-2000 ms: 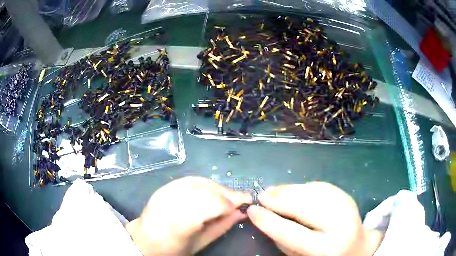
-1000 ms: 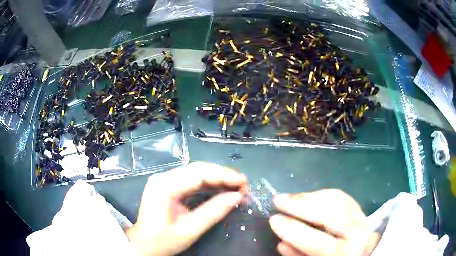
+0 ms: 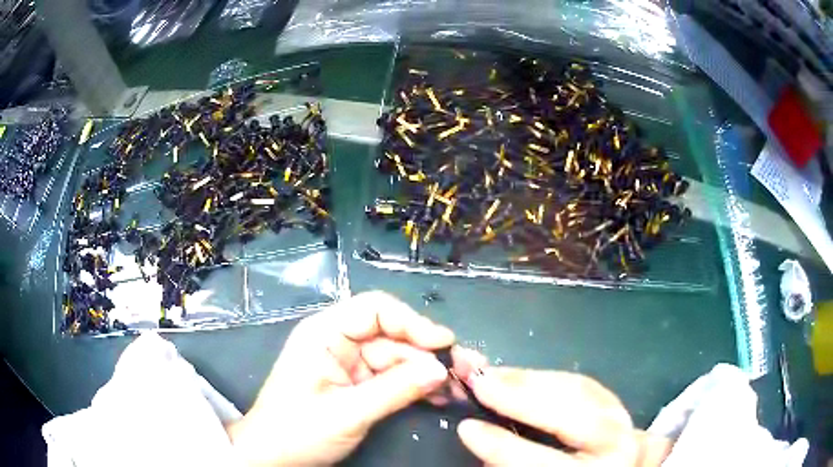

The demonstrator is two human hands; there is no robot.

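Note:
My left hand (image 3: 342,388) pinches a small black part (image 3: 445,357) between thumb and fingers, just above the green mat. My right hand (image 3: 553,415) is close beside it and holds dark tweezers (image 3: 511,423) like a pen; their tip points at the black part, and I cannot tell if it touches. Small whitish clear pieces (image 3: 444,423) lie on the mat below the fingers. The dotted patch of clear pieces is mostly hidden behind the fingers. A loose dark part (image 3: 432,296) lies on the mat above the hands.
The left tray (image 3: 290,283) and the right tray (image 3: 548,276) behind the hands hold heaps of black-and-gold parts. Smaller dark parts (image 3: 29,155) are at far left. At right are a clear ribbed strip (image 3: 747,301), a red item (image 3: 794,126), a clear ring-like item (image 3: 795,290) and a yellow item (image 3: 823,339).
A second ago the hands were apart around glinting clear pieces; now the fingertips meet at the black part. The right hand has turned, showing the dark tweezers. The view has shifted slightly.

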